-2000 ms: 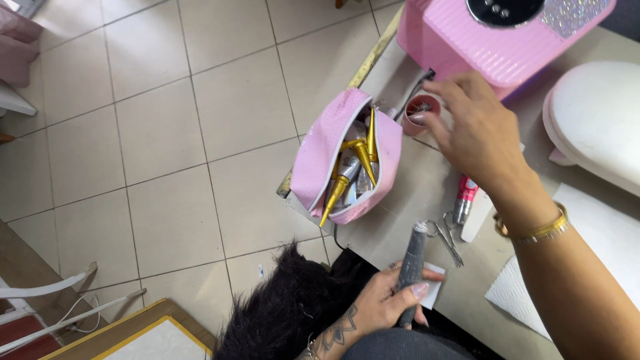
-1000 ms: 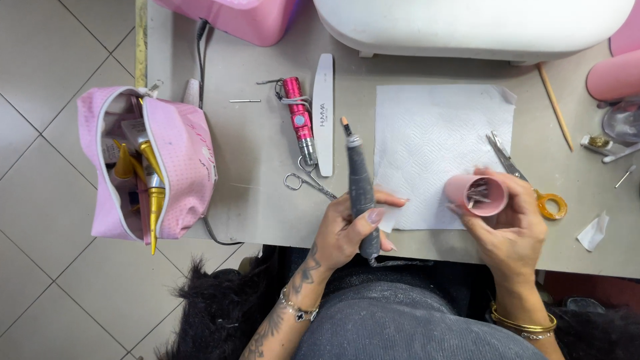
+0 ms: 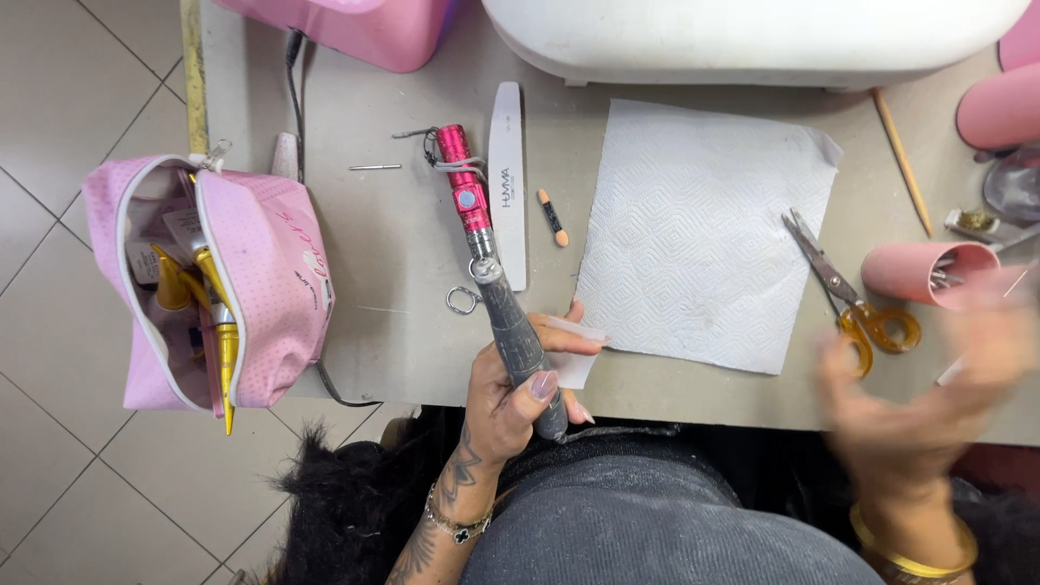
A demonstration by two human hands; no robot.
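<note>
My left hand (image 3: 508,390) is closed around the grey handpiece of an electric nail drill (image 3: 517,337), with a small white sheet (image 3: 573,366) between its fingers. The handpiece points up and to the left. My right hand (image 3: 918,390) is blurred, its fingers spread near orange-handled scissors (image 3: 845,301); a thin bit seems to be near its fingertips, but the blur hides whether it is held. Just above that hand a pink cup (image 3: 914,272) lies on its side with metal bits (image 3: 945,272) in it. A double-ended sponge applicator (image 3: 553,218) lies beside a white nail file (image 3: 508,187).
A paper towel (image 3: 707,244) lies mid-table, partly under the scissors. At left stands an open pink pouch (image 3: 280,284) holding gold-capped tubes. A pink flashlight (image 3: 463,179), a loose metal bit (image 3: 374,167), a wooden stick (image 3: 902,162) and a white device (image 3: 756,41) are about.
My right hand has let go of the pink cup, which now lies on the table. The sponge applicator, at the handpiece's tip a second ago, now lies right of the nail file.
</note>
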